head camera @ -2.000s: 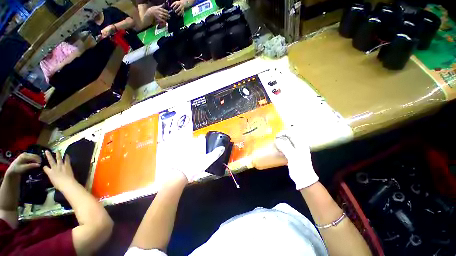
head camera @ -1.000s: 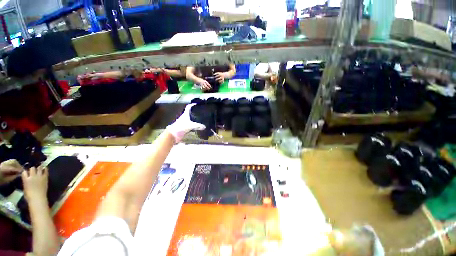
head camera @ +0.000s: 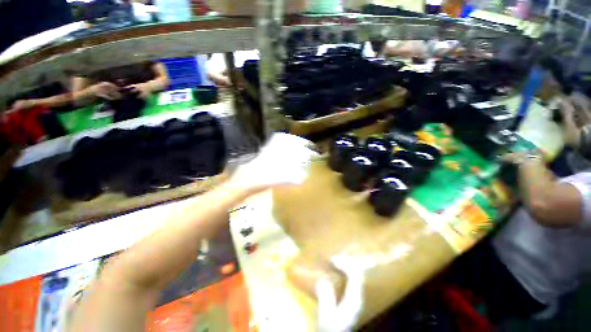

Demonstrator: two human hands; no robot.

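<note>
My left hand point(head camera: 278, 159), in a blurred white glove, reaches across to the foot of the metal post; its fingers are unclear and no housing shows in it. My right hand point(head camera: 340, 301), also gloved and blurred, is low in the view, around a tan rounded object point(head camera: 314, 272), possibly a squeeze bottle. Upright black housings point(head camera: 389, 194) with shiny tops stand grouped on brown board point(head camera: 337, 227), right of my left hand. A row of black housings point(head camera: 146, 155) sits in a carton tray at left. My left forearm covers part of the printed orange mat point(head camera: 207, 305).
The metal post point(head camera: 271, 71) rises beside my left hand to the overhead shelf point(head camera: 162, 45). A carton tray point(head camera: 363, 107) of black parts lies behind it. Green sheeting point(head camera: 444, 185) is at right, with another worker point(head camera: 551, 214) beyond. More workers' hands show opposite.
The view has swung right. My left hand held a black housing at first, then was at the tray row; now it is by the post. My right hand still has the tan object.
</note>
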